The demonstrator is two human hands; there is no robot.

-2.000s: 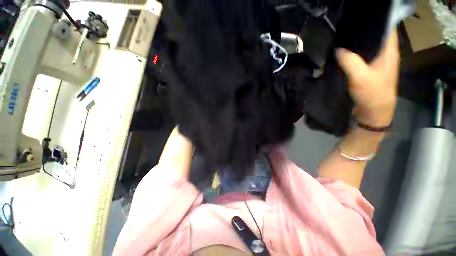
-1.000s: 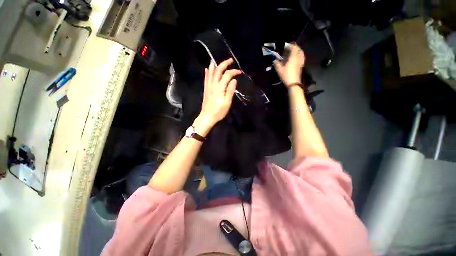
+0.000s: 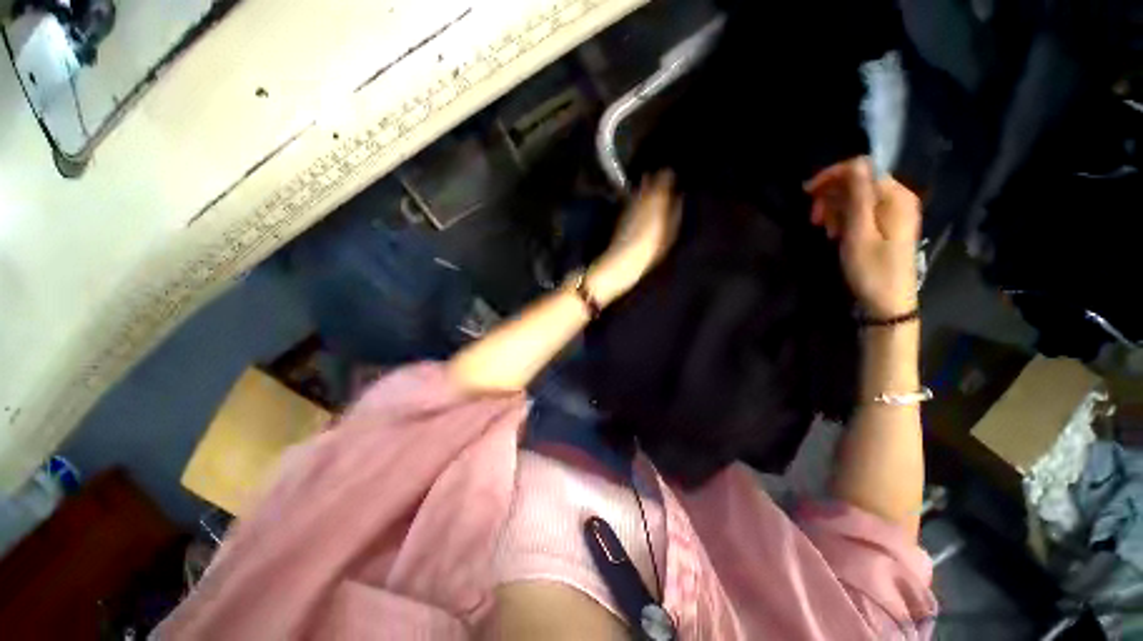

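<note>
A large heap of black cloth pieces (image 3: 740, 301) lies on my lap and extends away from me. My left hand (image 3: 642, 241) is at the left edge of the cloth, blurred, with its fingertips against the black; whether it grips the cloth cannot be told. My right hand (image 3: 875, 232) is over the right side of the cloth, fingers curled. A pale, frayed strip (image 3: 885, 113) sticks up from it, held between thumb and fingers.
The cream machine table (image 3: 376, 138) with its ruler edge runs across the upper left. A curved metal bar (image 3: 614, 125) stands beside the cloth. An open carton (image 3: 1034, 407) is at right, a yellow-tan board (image 3: 257, 438) at lower left. More dark cloth (image 3: 1065, 213) lies at right.
The view has turned, and the machine table now slants across the upper left. My left hand has moved from on top of the cloth to its left edge. The pale strip now stands up from my right hand.
</note>
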